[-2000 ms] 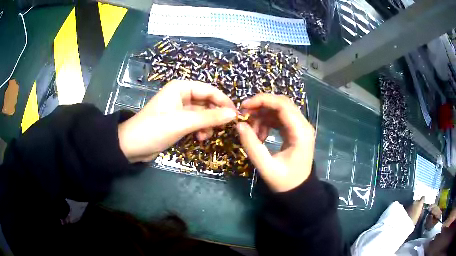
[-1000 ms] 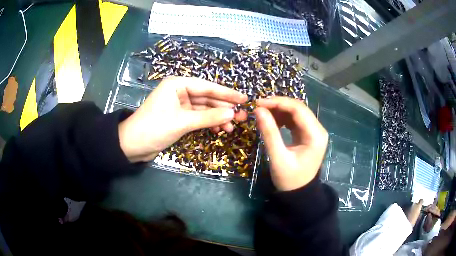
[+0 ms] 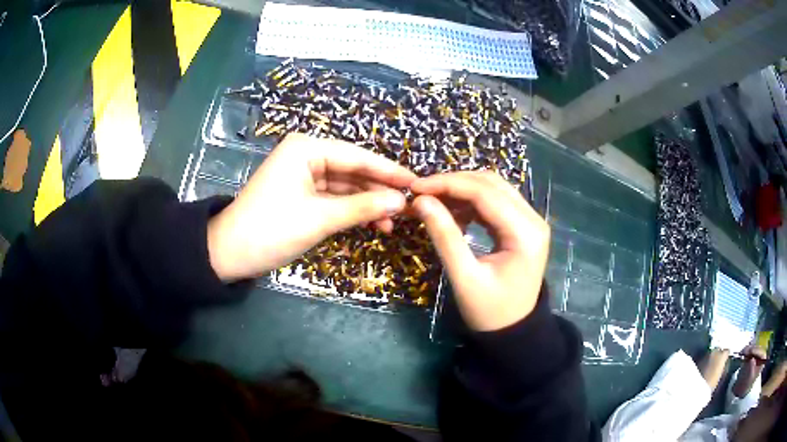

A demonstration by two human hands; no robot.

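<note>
My left hand [image 3: 298,207] and my right hand [image 3: 492,246] meet fingertip to fingertip above the piles. A tiny part [image 3: 409,196] is pinched between the fingertips of both hands, mostly hidden; its type cannot be read. Small gold parts [image 3: 371,268] lie in a loose pile below my hands, nearest me. Small black-and-silver parts [image 3: 406,116] lie in a wider pile beyond my hands. A clear blister tray [image 3: 207,164] shows at the left side of the piles.
A clear tray with pockets [image 3: 595,259] lies at the right. A printed label sheet [image 3: 388,41] lies behind the piles. A metal frame bar [image 3: 639,86] crosses at upper right. Hazard tape [image 3: 116,112] and a white cord [image 3: 36,82] are left. Another person's white sleeve [image 3: 664,401] shows lower right.
My fingertips have come together around the tiny part, after being slightly apart a second ago. My right hand has shifted a little left. The piles look the same.
</note>
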